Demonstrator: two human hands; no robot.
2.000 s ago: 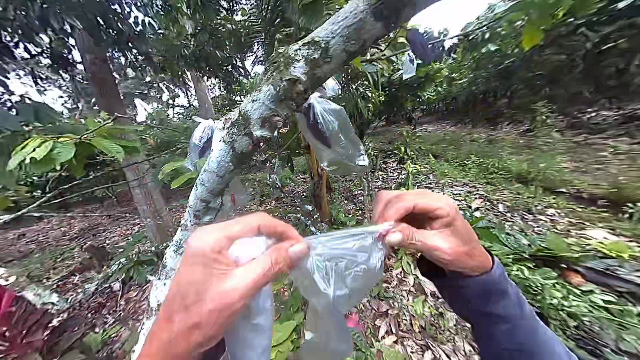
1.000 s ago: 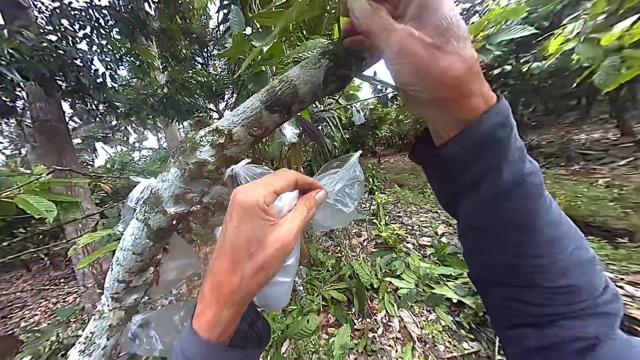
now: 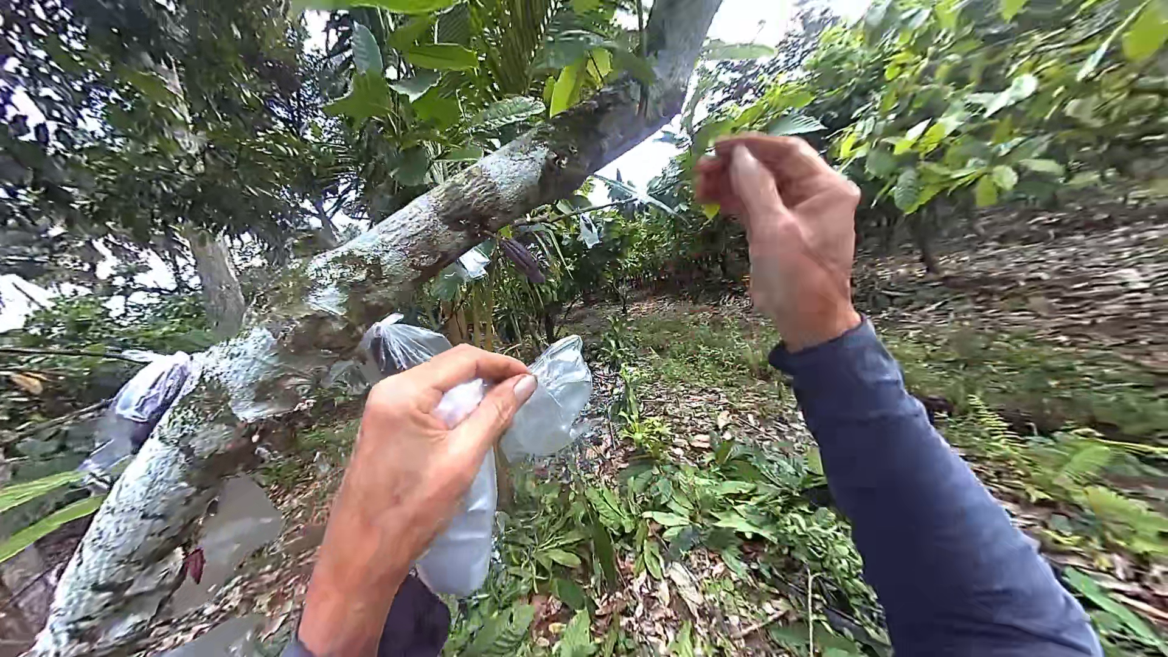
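Note:
My left hand (image 3: 415, 465) pinches clear plastic bags between thumb and fingers; one bag (image 3: 552, 397) puffs out to the right of the fingertips, while a whitish stretch of plastic (image 3: 461, 538) hangs below the palm. My right hand (image 3: 789, 228) is raised at the right, its fingers curled and blurred; whether it holds anything cannot be told. A leaning, lichen-covered tree trunk (image 3: 429, 224) runs behind and left of both hands. Just behind the left hand, a plastic bag (image 3: 401, 345) is gathered at its top beside the trunk. A dark reddish pod (image 3: 522, 260) hangs beneath the trunk.
Another bag around something dark (image 3: 151, 392) hangs at the trunk's left side. A thin branch (image 3: 584, 210) sticks out to the right from the trunk. Leafy plants (image 3: 693, 511) and dry leaves cover the ground. More leafy trees (image 3: 985, 137) stand at the right.
Two seconds ago both hands held a bag between them; now they are apart. The right hand rose to the upper trunk, then came away to the right. The left hand still pinches plastic.

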